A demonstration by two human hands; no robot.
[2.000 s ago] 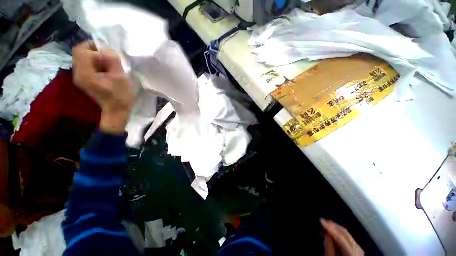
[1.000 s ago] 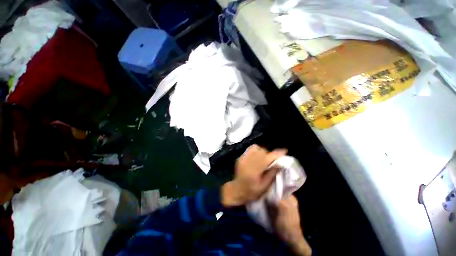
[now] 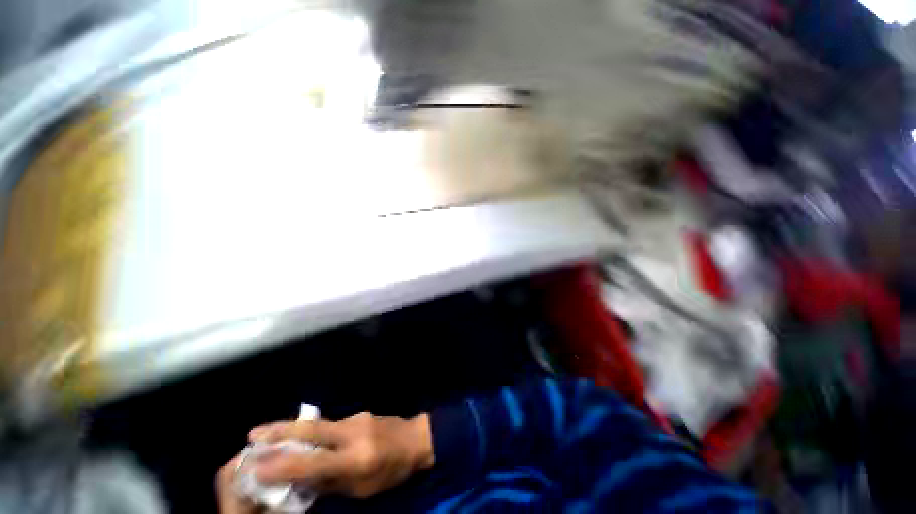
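A small bunched white fabric piece (image 3: 271, 482) is between my hands, below the table's front edge. My right hand (image 3: 347, 454) is closed around it, its blue striped sleeve coming in from the right. My left hand (image 3: 231, 487) is at the left side of the piece, mostly hidden and cut off by the bottom edge; its grip cannot be made out. A small pale, narrow tip (image 3: 309, 412) sticks up above my right fingers; what it is cannot be told. The frame is heavily blurred.
The white sewing table (image 3: 251, 231) spans the upper left, with yellow-taped cardboard (image 3: 65, 231) at its left end. A blurred cream machine part (image 3: 492, 151) stands at the back. A red crate (image 3: 603, 331) with white pieces (image 3: 703, 351) is right of the table.
The view has swung right, bringing the crate into sight. My left hand came down from the upper left with white fabric and met my right hand; the fabric is now bunched small.
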